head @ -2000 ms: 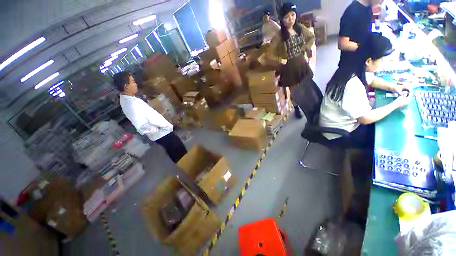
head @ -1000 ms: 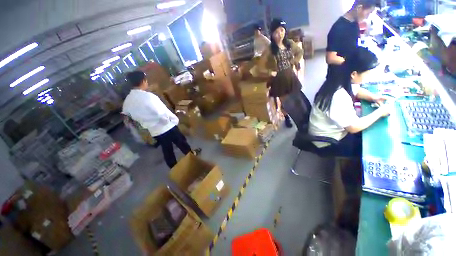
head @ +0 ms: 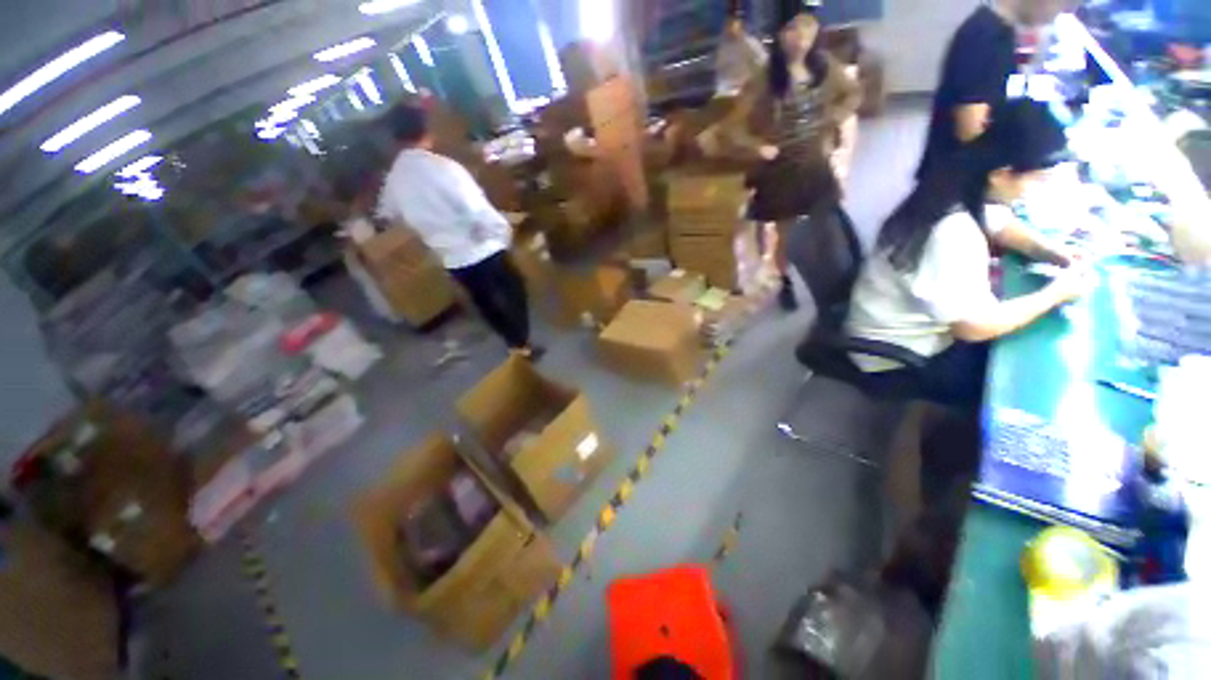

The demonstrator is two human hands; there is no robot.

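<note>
Neither of my hands can be made out. At the lower right edge a whitish, blurred shape [head: 1142,638], possibly my sleeve, lies over the bench. The nearest things are on the green bench [head: 980,598]: a yellow tape roll [head: 1066,565] near its edge, and behind it a blue-white parts tray [head: 1056,458] with small pieces, blurred. An orange-red stool [head: 671,618] stands below on the floor; a small dark shape covers part of its lower edge.
A seated person [head: 930,279] works at the bench, with a person in black behind. Another person stands in the aisle [head: 797,133]. A person in a white top [head: 452,213] stands among cartons. Two open cartons [head: 498,598] sit beside striped floor tape [head: 624,492]. A clear bag [head: 837,624] lies under the bench.
The view has shifted and blurred. The person in the white top has moved away, farther back towards the cartons. A dark shape now shows at the stool's lower edge.
</note>
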